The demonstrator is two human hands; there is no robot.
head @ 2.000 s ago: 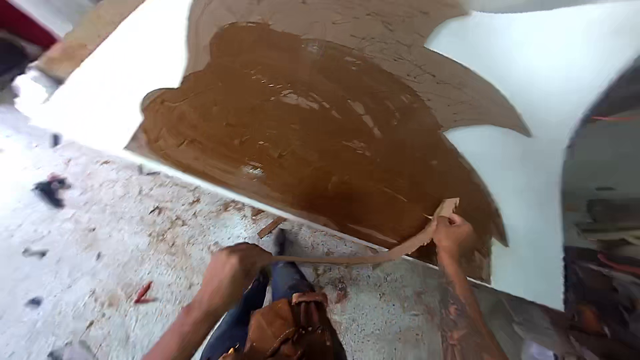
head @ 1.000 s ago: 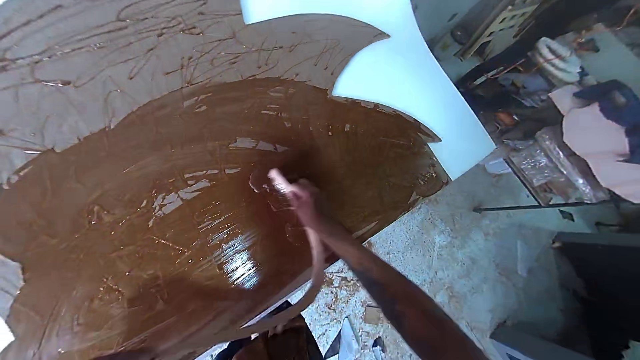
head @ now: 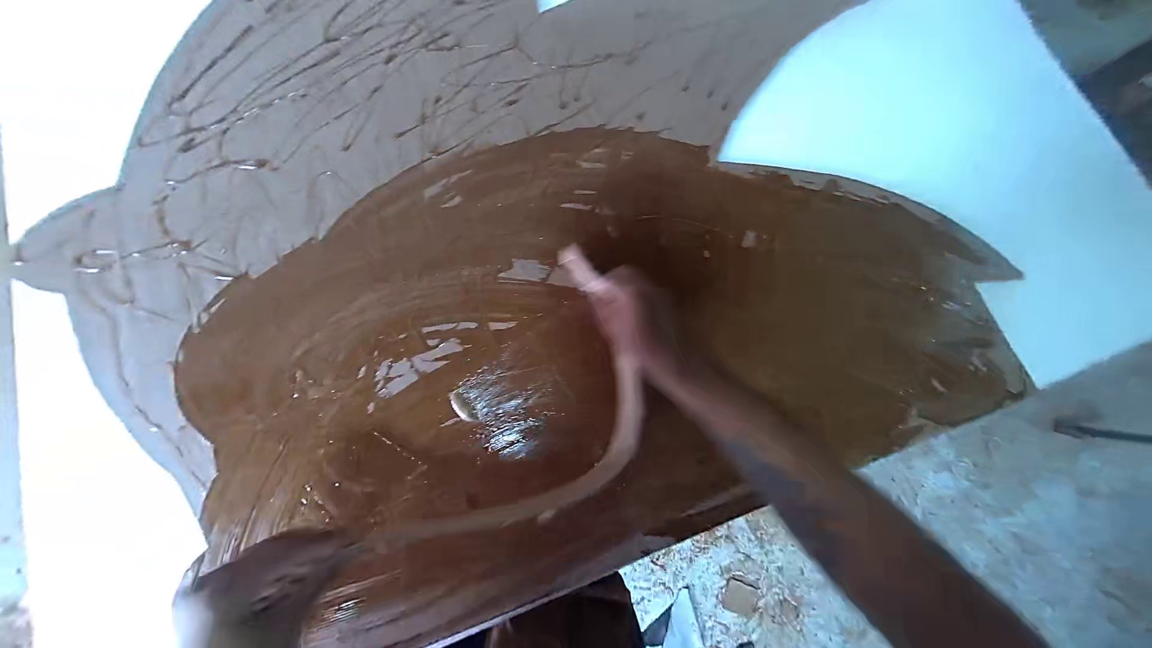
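A wide, glossy brown liquid coating (head: 792, 324), perhaps glue, covers the near half of a shaped grey-brown sheet (head: 504, 81). Over its middle, my right hand (head: 634, 319) grips one end of a long, flexible tan strip (head: 621, 441); a short pale end sticks out past the fingers. The strip curves down and left toward my left hand (head: 270, 576), which is low at the near left edge, dark and blurred. Whether its fingers close on the strip cannot be made out. Thin brown trails of the liquid lie across the sheet's far part.
White surface (head: 945, 135) shows beyond the sheet's pointed edges at right and at far left (head: 72, 405). Below the near edge lies a stained floor (head: 972, 504) with scraps, including a small brown piece (head: 741, 596). A dark rod (head: 1102, 432) is at the right.
Two seconds ago both hands held the strip near the sheet's near edge; my right hand is now over the middle of the wet coating. The view has moved closer.
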